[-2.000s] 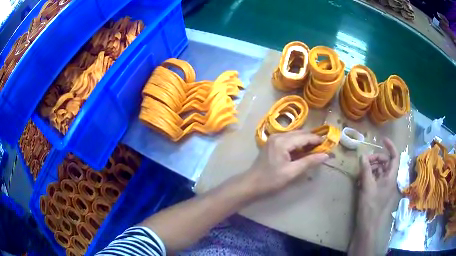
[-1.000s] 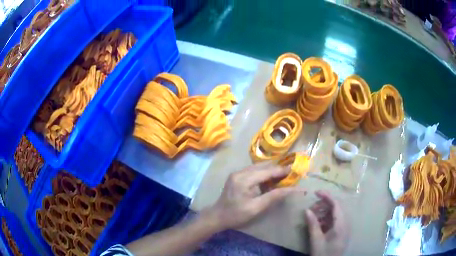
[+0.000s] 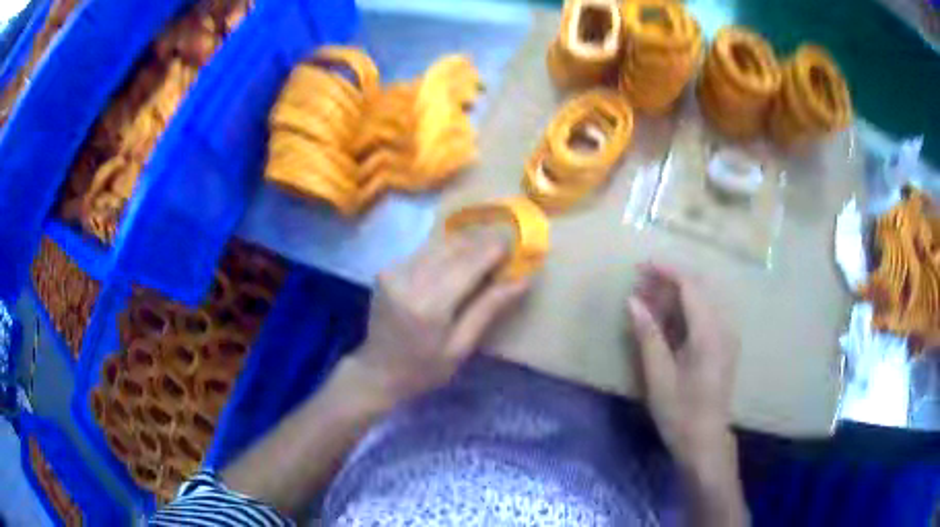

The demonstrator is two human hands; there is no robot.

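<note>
My left hand (image 3: 438, 299) holds an orange strip (image 3: 529, 232) bent into a curved band, above the near left part of the tan board (image 3: 588, 329); my fingers hide part of it. My right hand (image 3: 680, 340) is over the board to the right, fingers curled with a gap to the thumb, and no object shows in it. The white glue cup (image 3: 734, 173) sits on a clear film patch. Orange oval loops (image 3: 579, 147) lie just left of it, and several taller stacks (image 3: 739, 82) stand behind.
A nested row of orange strips (image 3: 371, 134) lies at left on the metal bench. Blue crates (image 3: 196, 175) with strips and loops stand at far left. At right are a strip heap (image 3: 912, 262) and white crumpled pieces (image 3: 874, 360). A green belt (image 3: 886, 62) runs behind.
The view has tilted down, so the bench appears higher. My left hand has moved left with the orange band, away from the glue cup. My right hand has moved left from the applicator by the cup.
</note>
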